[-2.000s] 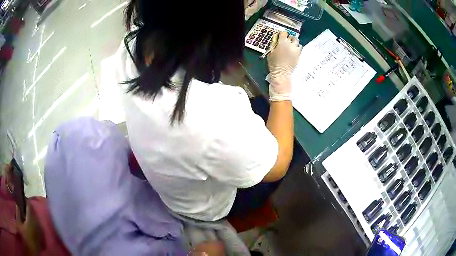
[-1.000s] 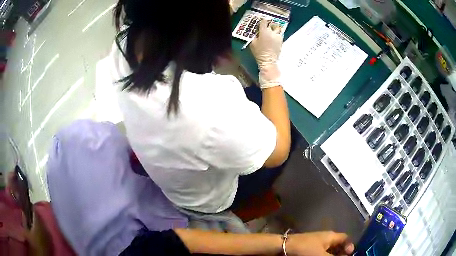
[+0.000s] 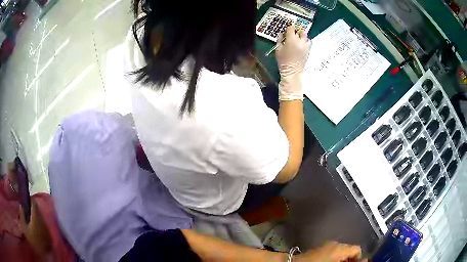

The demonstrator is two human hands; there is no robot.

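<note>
A smartphone [image 3: 397,243] with a lit blue screen is at the bottom right, cut off by the edge. What holds it is not visible. My left hand [image 3: 335,252] reaches in along the bottom edge from a dark sleeve, a bracelet at its wrist. It is blurred and partly cut off, just left of the phone. Its finger positions are unclear. My right hand is not in view. Beyond the phone, a white tray [image 3: 364,169] holds rows of black plastic parts [image 3: 402,166] in its pockets.
A seated person in a white top has a gloved hand [image 3: 293,51] with a pen over a calculator [image 3: 276,24]. A record sheet [image 3: 345,71] lies on the green bench [image 3: 327,134]. A person in lavender [image 3: 97,179] is at the left. A red-tipped tool [image 3: 395,70] lies behind the sheet.
My left arm has come in along the bottom edge toward the phone. More of the phone shows than at first. The gloved hand stays at the calculator, and the view has shifted slightly.
</note>
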